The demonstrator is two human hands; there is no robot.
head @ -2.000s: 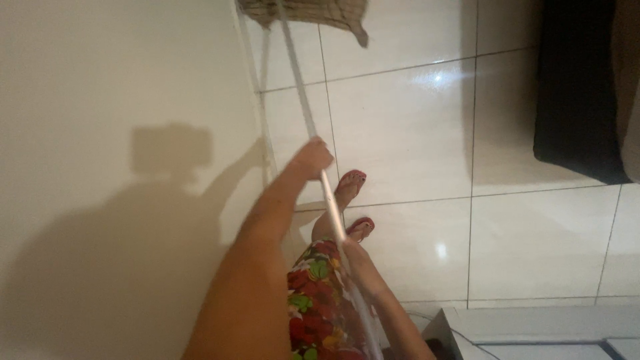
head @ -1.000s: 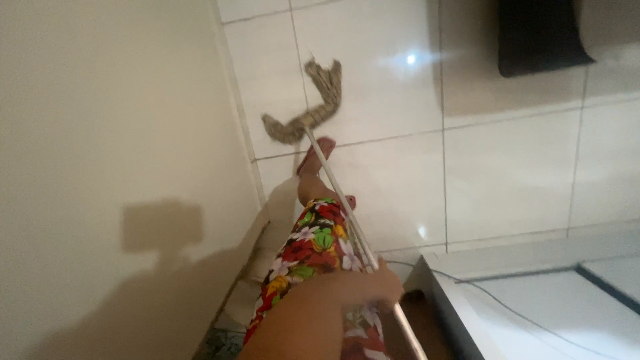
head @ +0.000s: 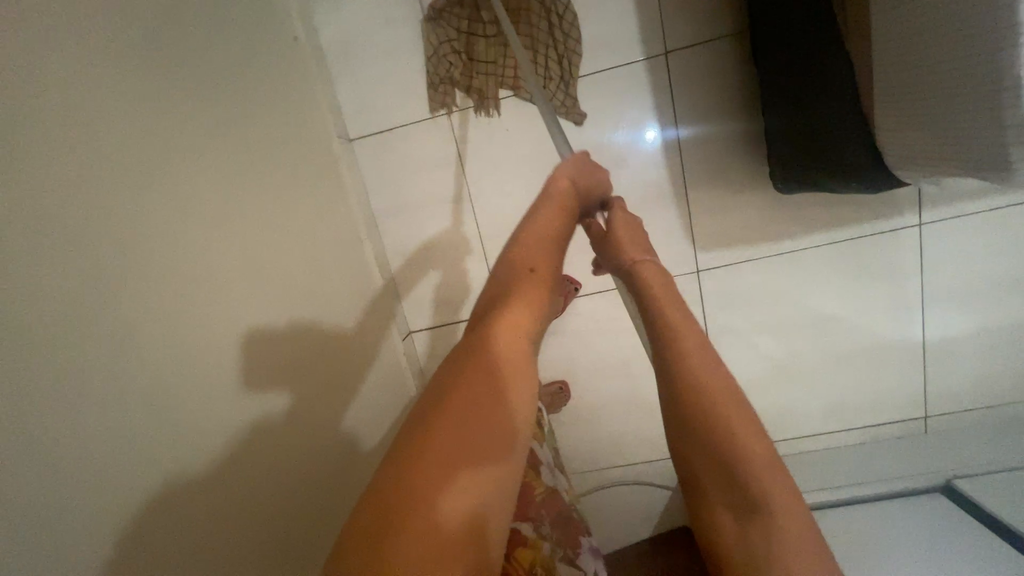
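Observation:
My left hand [head: 586,182] grips a pale metal pole [head: 546,104]. Just below it on the same pole is my right hand [head: 622,240], its fingers curled round the shaft and nearly touching the left one. From the hands the pole runs up to a beige and brown checked cloth [head: 502,52], which lies spread on the tiled floor at the top of the view. The pole's far end is cut off by the frame's top edge, and its near end is hidden behind my right forearm.
A plain wall [head: 160,200] fills the left side. White floor tiles [head: 808,336] lie ahead and to the right. Dark fabric [head: 816,104] hangs by a pale furniture piece [head: 948,88] at upper right. White panels [head: 888,532] and a cable [head: 628,485] are at lower right, near my feet.
One second ago the cloth lay bunched close to my feet; now it is spread farther away. Both arms now reach forward along the pole, with the hands close together.

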